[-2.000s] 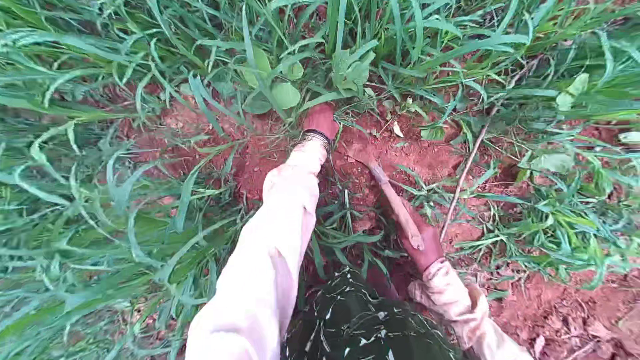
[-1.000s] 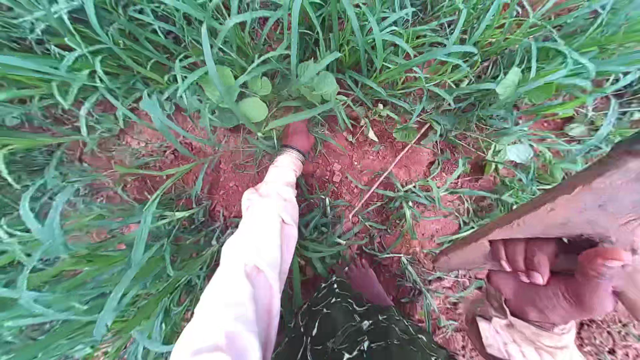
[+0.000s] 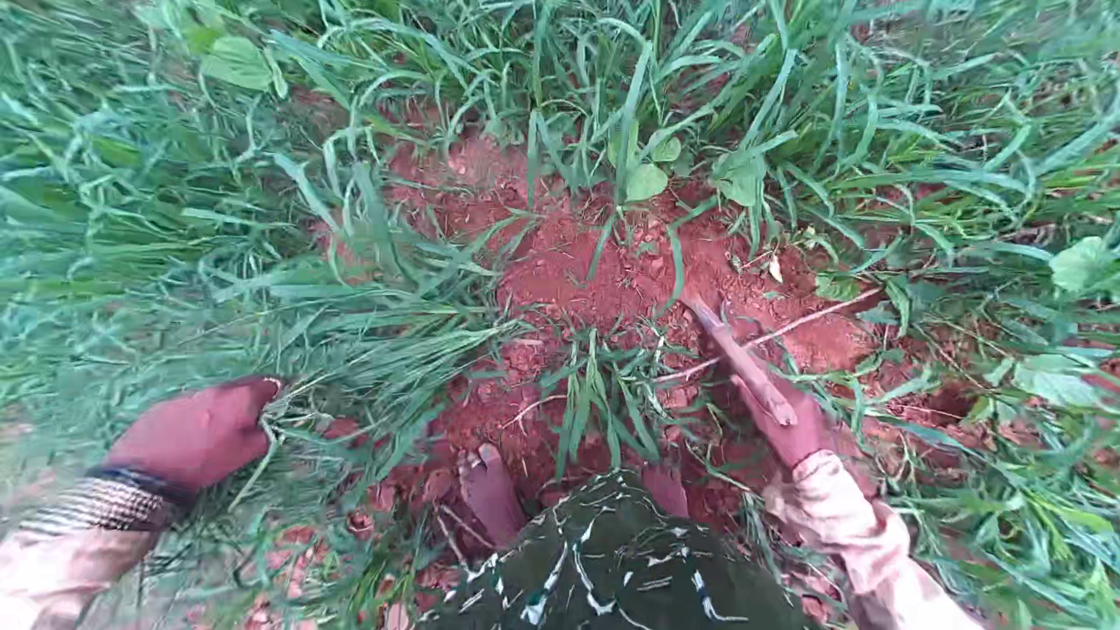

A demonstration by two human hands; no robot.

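Observation:
My left hand is closed around the root end of a bunch of long green grass at the lower left; the blades spread toward the middle. My right hand grips a wooden-handled tool right of centre. The tool's far end points up and left at the red soil, and its working end is not clearly seen. A thin dry stalk lies across the soil beside the tool.
Tall grass grows along the top and both sides. Broad-leaved plants stand above the bare soil. My bare feet and the patterned dark green cloth are at the bottom centre. Small grass tufts stand in front of them.
My left hand has moved from the soil near the broad-leaved plants to the lower left, with grass in it. My right hand has brought the tool from the right side down to the soil.

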